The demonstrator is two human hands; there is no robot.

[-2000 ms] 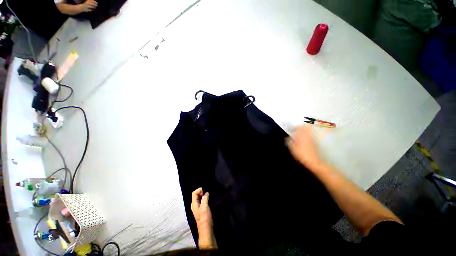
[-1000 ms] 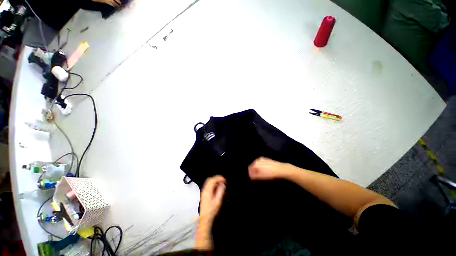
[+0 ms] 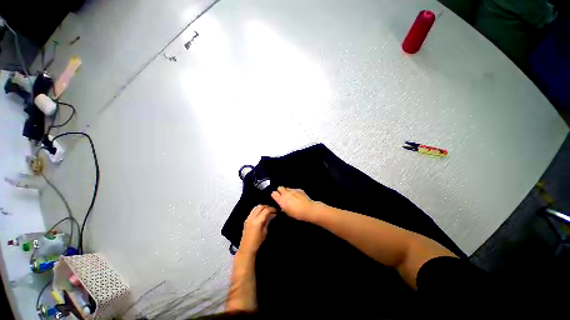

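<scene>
A black jacket [image 3: 350,194] lies on the white table with its collar end away from me. A hanger hook [image 3: 245,170] shows at the collar, beside a small pale-printed label [image 3: 262,184]. My left hand [image 3: 257,224] and my right hand [image 3: 292,203] are close together on the front just below the collar, fingertips bent and pinching the black cloth. What exactly lies between the fingertips is hidden. Thread snips [image 3: 426,149] with yellow-and-red handles lie alone on the table to the right.
A red thread cone [image 3: 419,32] stands at the far right. A white perforated basket [image 3: 103,282] with small tools is at the near left. A black cable [image 3: 96,181] and dark devices [image 3: 37,106] lie along the left. Green sacks [image 3: 509,37] are beyond the table.
My right hand has left the area near the snips and joined my left hand at the jacket's upper front. The jacket has turned and been drawn nearer. One hook no longer shows at its right.
</scene>
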